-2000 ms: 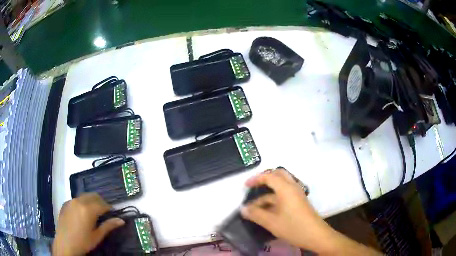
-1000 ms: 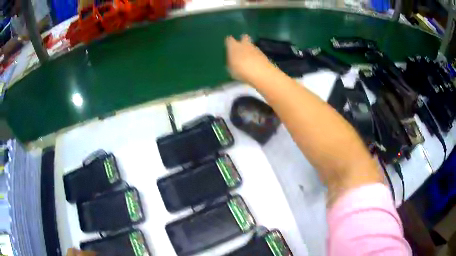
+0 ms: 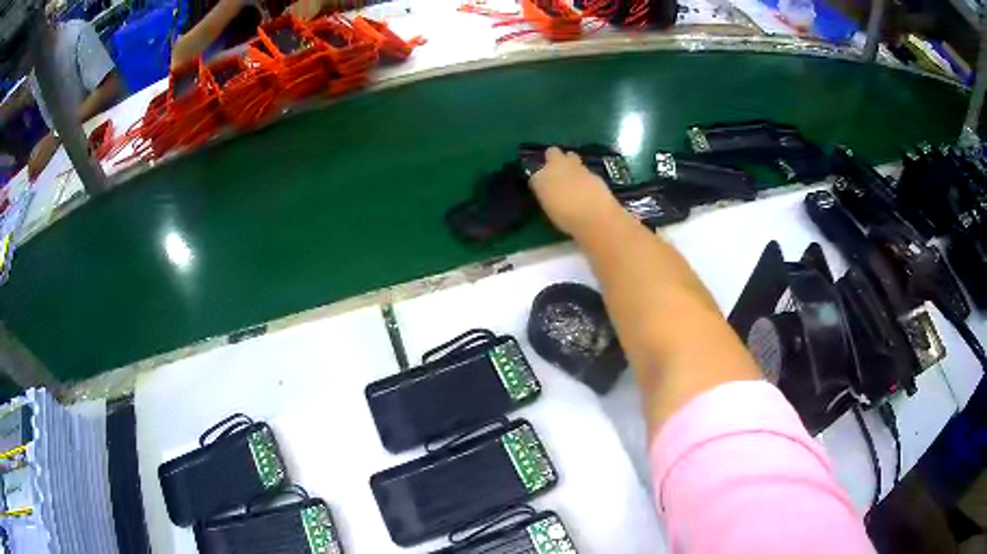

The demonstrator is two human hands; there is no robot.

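Observation:
My right hand [image 3: 565, 193] reaches over the green belt, its fingers closed on a black power bank housing [image 3: 492, 208] that is blurred and sticks out to the left. Other housings lie against it on the belt, one with its green board end [image 3: 617, 170] showing. On the white bench, several open housings lie in two columns, each with a green circuit board at its right end and a black loop at its top edge; one is the upper housing of the right column [image 3: 438, 403]. My left hand is out of the picture.
A black cup with silvery bits [image 3: 574, 328] stands below my right forearm. A black fan [image 3: 795, 352] and cords are at right, with a heap of housings behind. White trays [image 3: 67, 476] are stacked at left. Orange-red parts [image 3: 271, 76] and other people are across the belt.
The view has tilted up towards the belt. My right hand has gone from the bench to the belt and taken hold of a housing. My left hand has left the picture.

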